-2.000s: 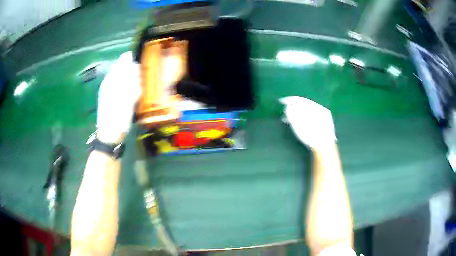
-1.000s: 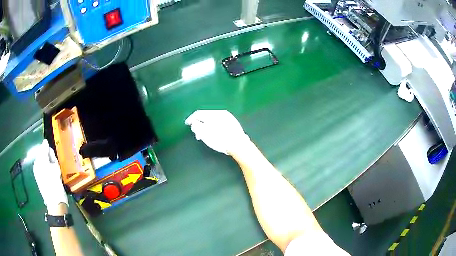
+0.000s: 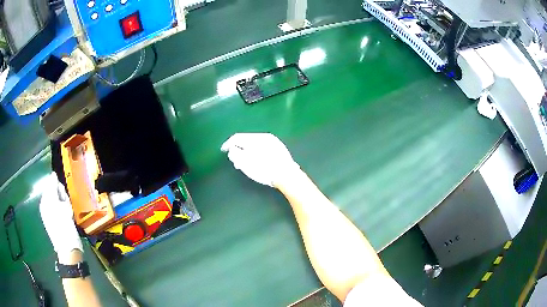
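The orange fixture point(image 3: 87, 183) sits on the left of the press bed, its long recess facing up; I cannot tell if a frame lies in it. My gloved left hand point(image 3: 57, 216) is against or beside its left side, with its grip unclear. My gloved right hand point(image 3: 259, 158) is over the green bench right of the press, fingers curled together, nothing visible in it. One thin black phone middle frame point(image 3: 273, 83) lies on the bench beyond it. Another frame point(image 3: 13, 232) lies at the far left.
A black pad point(image 3: 135, 132) covers the bed right of the fixture, below the press head point(image 3: 71, 111). A red button point(image 3: 133, 231) is on the front panel. The control box point(image 3: 123, 27) stands behind. The air blow gun point(image 3: 36, 288) lies lower left. White-grey equipment point(image 3: 480, 210) stands right.
The view has swung right since the earliest frame. Over the last second, both black frames have shifted left and slightly nearer, while the press and both hands have stayed nearly still.
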